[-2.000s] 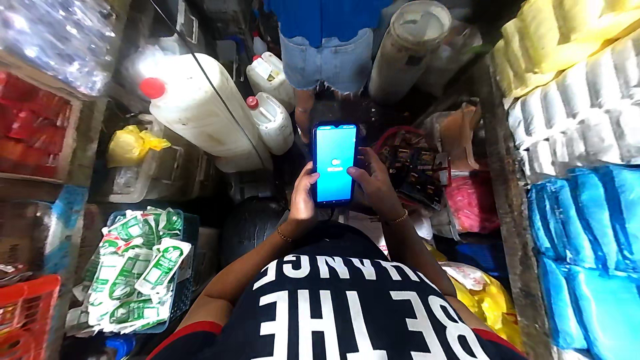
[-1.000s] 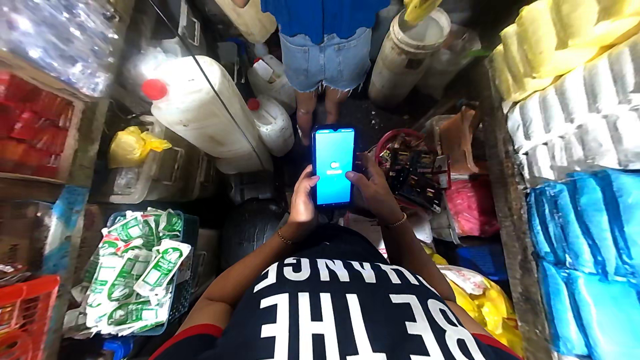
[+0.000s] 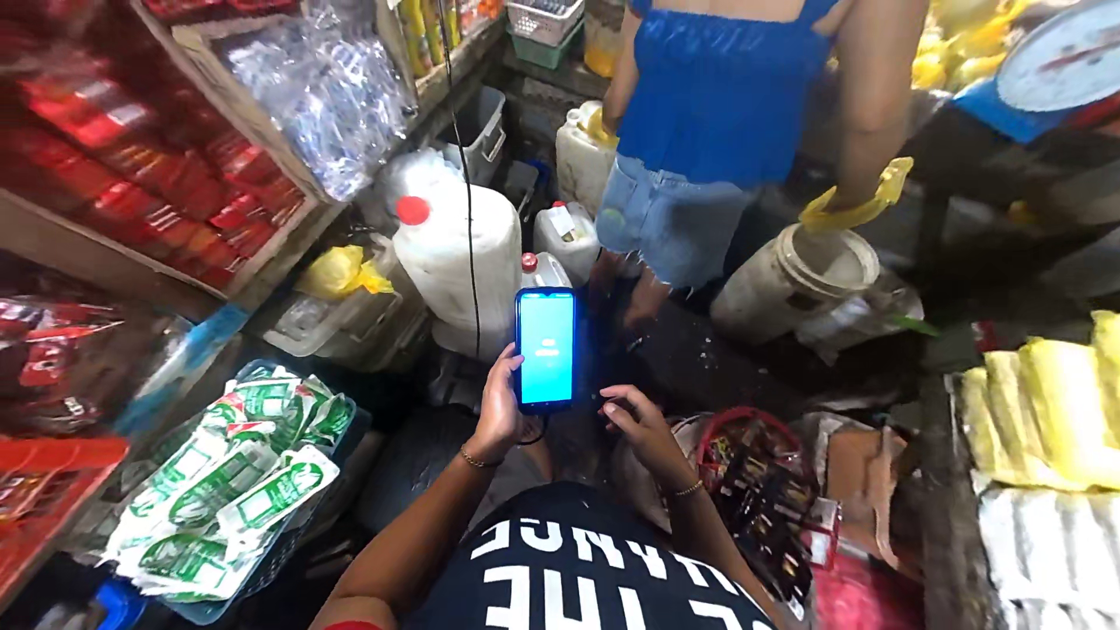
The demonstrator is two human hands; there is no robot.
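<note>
A smartphone with a lit blue screen stands nearly upright in front of my chest, its lower left side in the grip of my left hand. To the right of the phone and apart from it, my right hand is raised with bent fingers and nothing in it. A cable hangs below the phone. Each of my wrists bears a thin bracelet.
A person in a blue top stands ahead, one hand at a white bucket. White jugs stand left of them. A basket of green-and-white packets is at left, a red basket at right.
My right hand has let go of the phone and moved away to its right. The person in blue has a hand at the bucket now. The view has turned.
</note>
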